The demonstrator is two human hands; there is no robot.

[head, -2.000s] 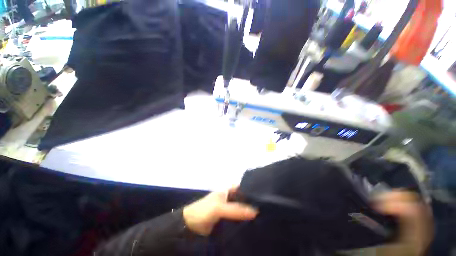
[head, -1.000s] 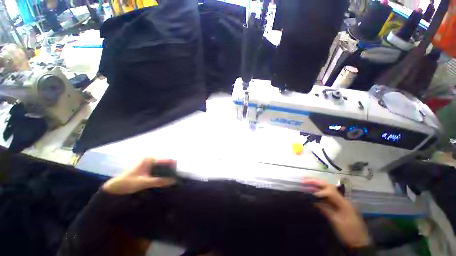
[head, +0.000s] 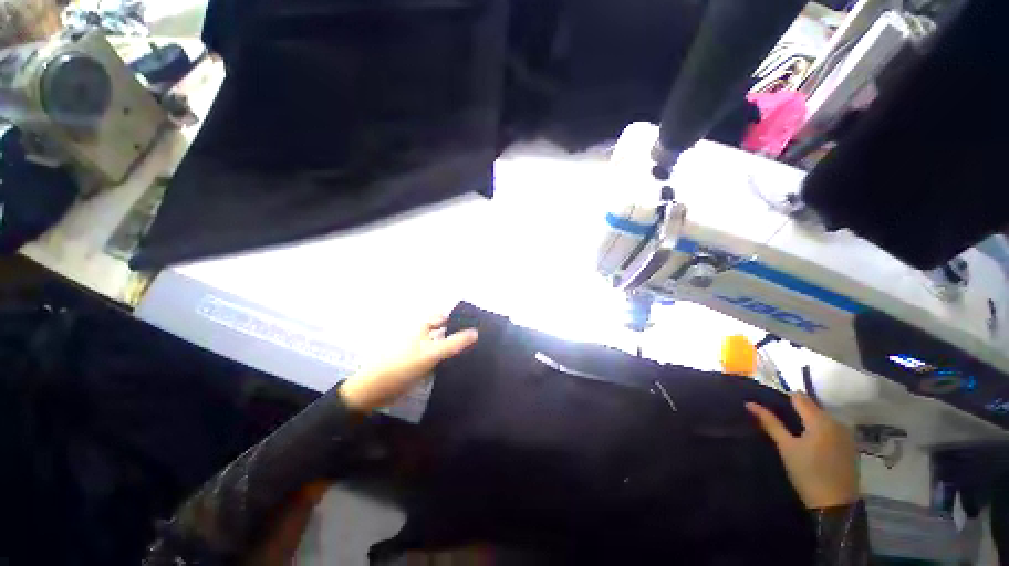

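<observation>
A black garment panel (head: 597,453) lies over the front edge of the white machine table, its far edge just in front of the needle area. My left hand (head: 398,365) grips its upper left corner between thumb and fingers. My right hand (head: 817,448) holds its upper right part. A pale curved strip (head: 592,378) and a short light thread show on the panel near its far edge. The white JACK sewing machine head (head: 752,282) stands behind it. The presser foot area (head: 638,312) is partly lost in glare.
Large black cloth (head: 343,122) lies on the table behind and left. A beige machine (head: 89,105) stands at far left. An orange-yellow lump (head: 738,355) is on the bed beyond the panel. Black cloth (head: 913,133) hangs over the machine head. A pink item (head: 775,119) is behind.
The panel has moved from the table's front edge up onto the bed, nearer the needle, and lies spread between both hands. The view has moved closer to the machine.
</observation>
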